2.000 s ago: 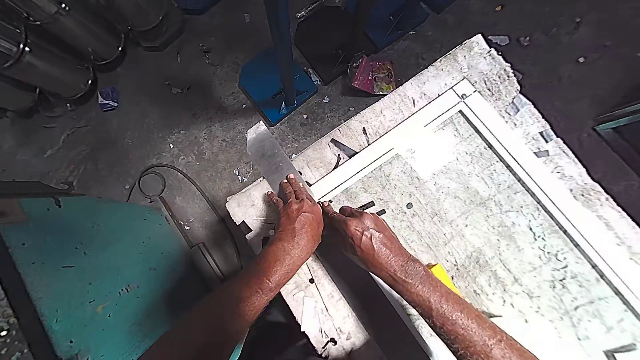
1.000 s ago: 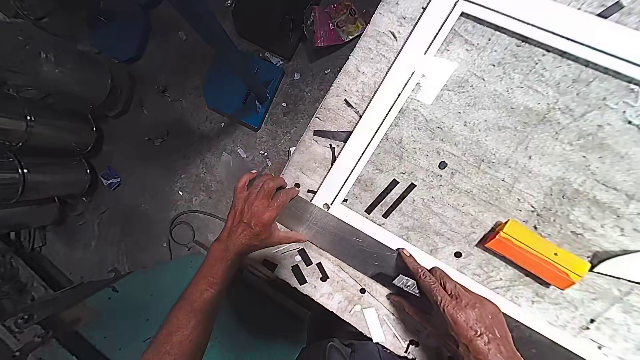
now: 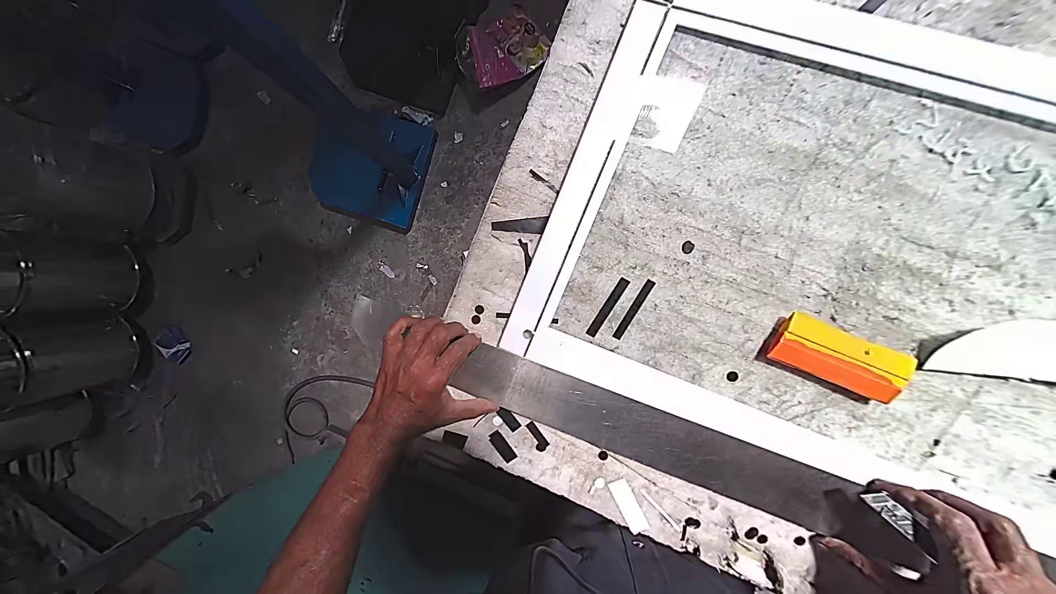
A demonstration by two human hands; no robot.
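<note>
A long flat metal strip (image 3: 660, 425) lies along the near edge of a white frame (image 3: 610, 165) on the worn work table. My left hand (image 3: 429, 371) grips the strip near its left end, just beyond the frame's corner, fingers over it and thumb on the near side. At the lower right my right hand (image 3: 949, 528) holds a small dark block-like object (image 3: 895, 524) with a patterned light face against the strip; what it is cannot be told. Inside the frame are two thin black strips (image 3: 621, 308) and a yellow and orange block (image 3: 841, 356).
Black scraps (image 3: 502, 445) and small dark discs lie along the table's near edge (image 3: 577, 470). A white curved piece (image 3: 998, 351) is at the right. Beyond the left edge are a blue metal base (image 3: 371, 169), a pink packet (image 3: 503, 49), metal cylinders (image 3: 70, 276) and a looped cable (image 3: 309, 404).
Two seconds ago both hands were close together at the frame's corner; my right hand has since moved right along the strip, away from my left. The view has shifted strongly.
</note>
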